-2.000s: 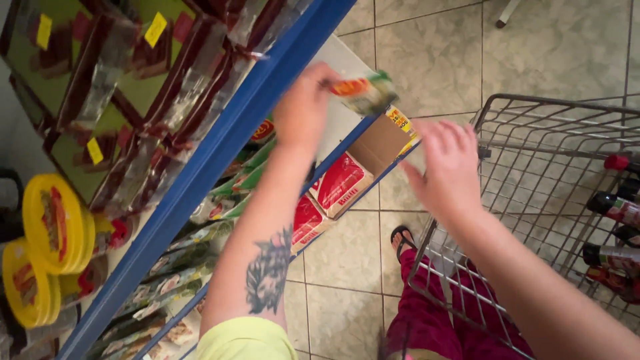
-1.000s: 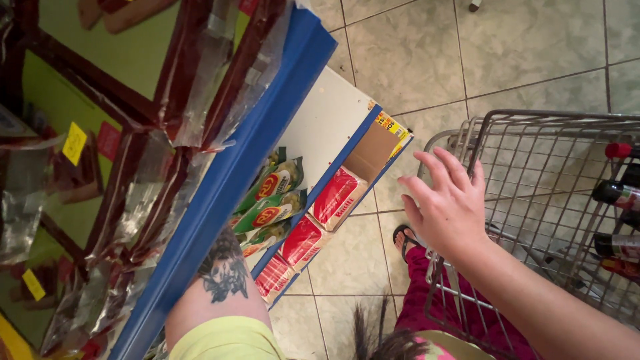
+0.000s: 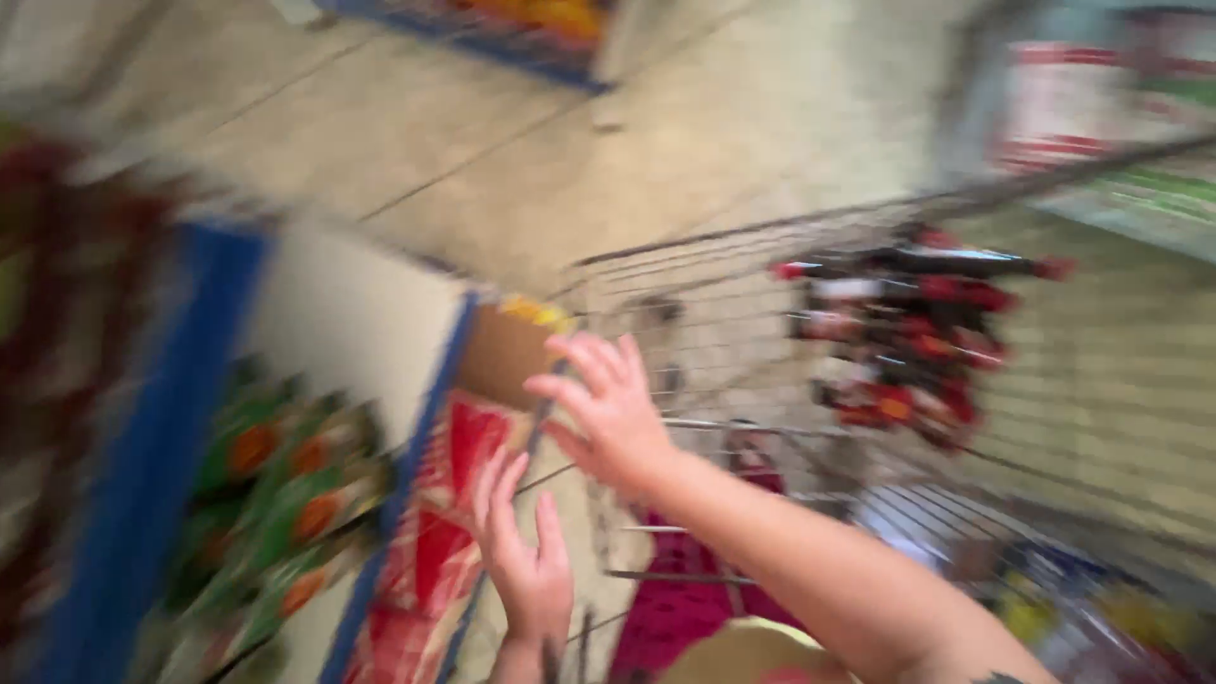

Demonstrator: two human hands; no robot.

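My left hand [image 3: 524, 560] is raised with its fingers apart and nothing in it, in front of the edge of the lower shelf. My right hand [image 3: 608, 413] reaches in from the right, fingers spread and empty, above the corner of the metal wire shopping cart [image 3: 703, 427]. Beside my hands, red and white packets [image 3: 427, 560] lie in the shelf's front row, with an open cardboard box [image 3: 508, 351] behind them. Green packets with orange marks [image 3: 313, 513] stand on the shelf to the left. The view is blurred.
Dark bottles with red caps [image 3: 902, 332] lie in the cart. A blue shelf edge [image 3: 157, 456] runs down the left side. Another blue-edged display [image 3: 475, 33] stands at the top, across the tiled floor [image 3: 456, 180]. Packages [image 3: 1064, 104] show at the upper right.
My left hand, seen holding a small packet two seconds ago and hidden behind the shelf one second ago, is now out in front of it and empty. The view has swung to the right.
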